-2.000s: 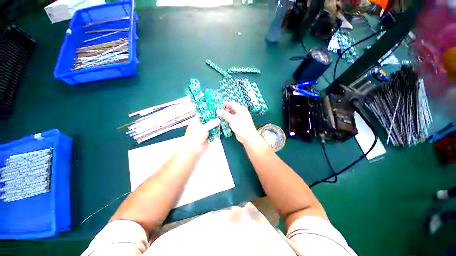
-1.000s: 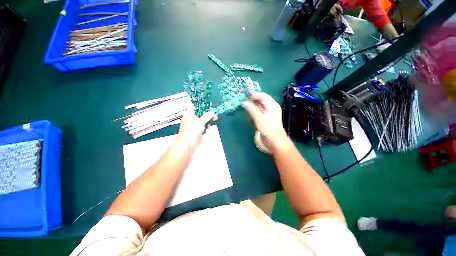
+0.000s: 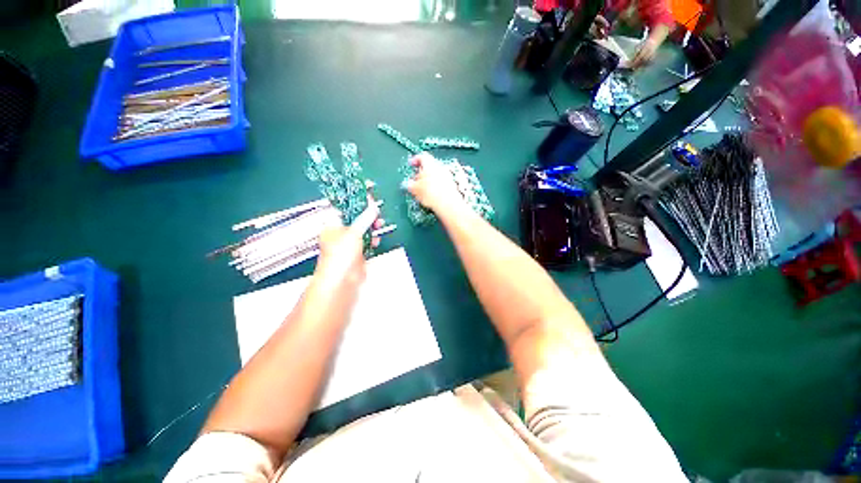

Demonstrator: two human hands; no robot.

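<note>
My left hand (image 3: 347, 236) holds several green circuit board rows (image 3: 326, 170), which fan out beyond the fingers, over the right end of the pile of pale strips (image 3: 283, 241). My right hand (image 3: 431, 184) is on the heap of green board rows (image 3: 467, 187), with its fingertips at the heap's upper left side. Whether the fingers grip a row cannot be told. Two rows lie apart just beyond the heap, one of them the upper row (image 3: 450, 143). The white pad (image 3: 382, 316) lies in front of my body, partly under my left forearm.
The upper blue bin (image 3: 175, 146) holds loose strips. The left blue bin (image 3: 102, 377) holds a whitish block of strips. Right of the heap stand a black soldering station (image 3: 552, 222), cords and a dark cylinder (image 3: 571, 137). A dark strip bundle (image 3: 727, 208) lies far right. Another person's hand (image 3: 647, 49) shows top right.
My right hand has moved left and away from me onto the heap. The row stretched between both hands a second ago no longer spans them. My left hand has shifted left with its rows.
</note>
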